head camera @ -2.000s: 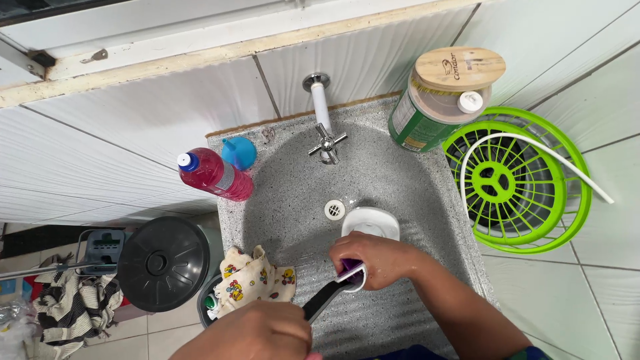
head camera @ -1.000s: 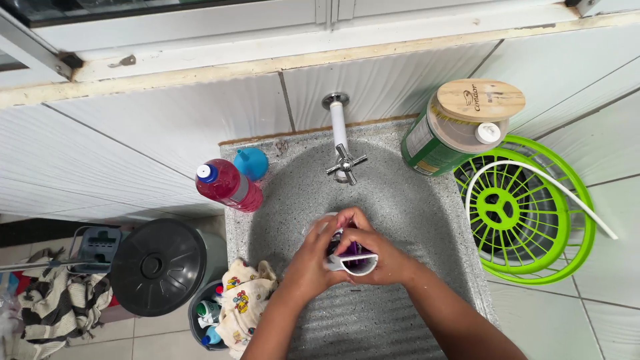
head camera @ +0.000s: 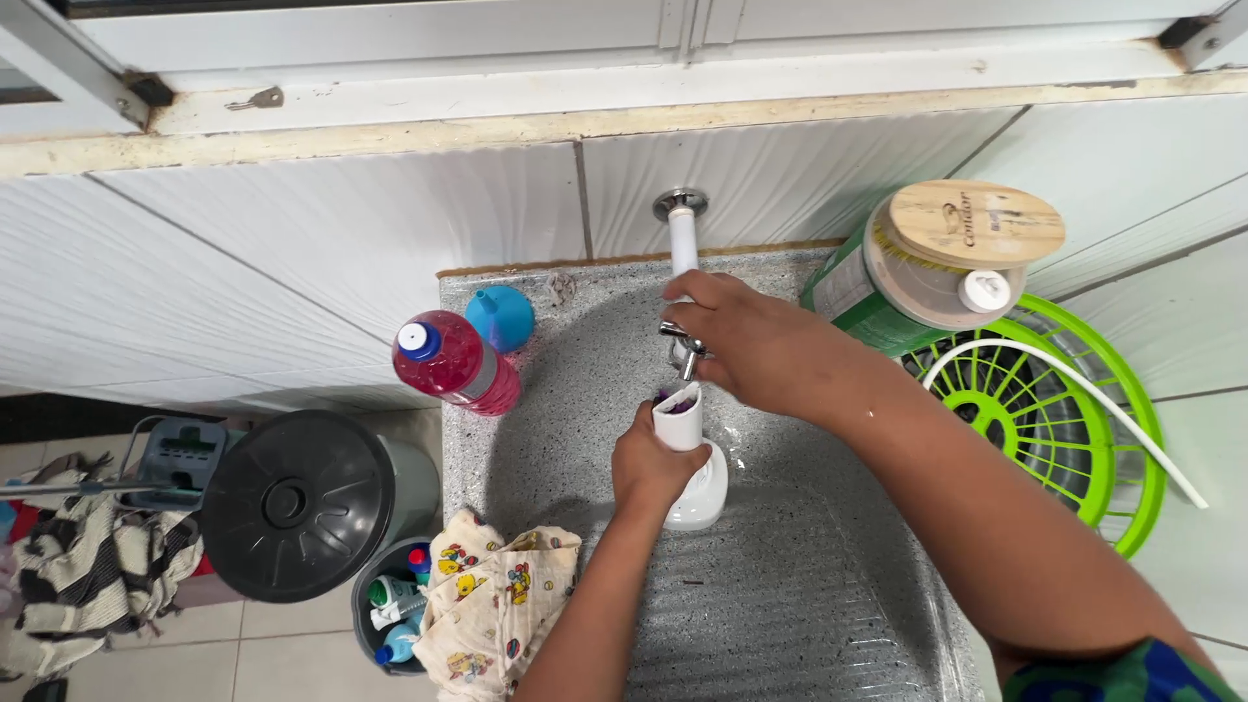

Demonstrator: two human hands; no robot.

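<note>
My left hand [head camera: 651,463] grips a white plastic holder [head camera: 680,417] with something purple inside its open top, held just below the tap's outlet. The holder's wide white base [head camera: 699,492] shows below my fingers, over the grey speckled sink [head camera: 760,585]. My right hand [head camera: 746,341] is on the cross handle of the wall tap [head camera: 684,244], its fingers curled around the metal and hiding part of it. Whether water runs cannot be told.
A pink liquid bottle [head camera: 458,363] and blue funnel [head camera: 500,318] stand at the sink's left rim, a patterned cloth [head camera: 497,604] below them. A lidded bin [head camera: 297,505] is farther left. At right are a large container [head camera: 892,283], a wooden brush [head camera: 978,222] and a green plastic basket [head camera: 1014,419].
My right hand has moved from the white holder up to the tap handle. My left hand keeps hold of the holder. The black handle seen two seconds ago is out of sight.
</note>
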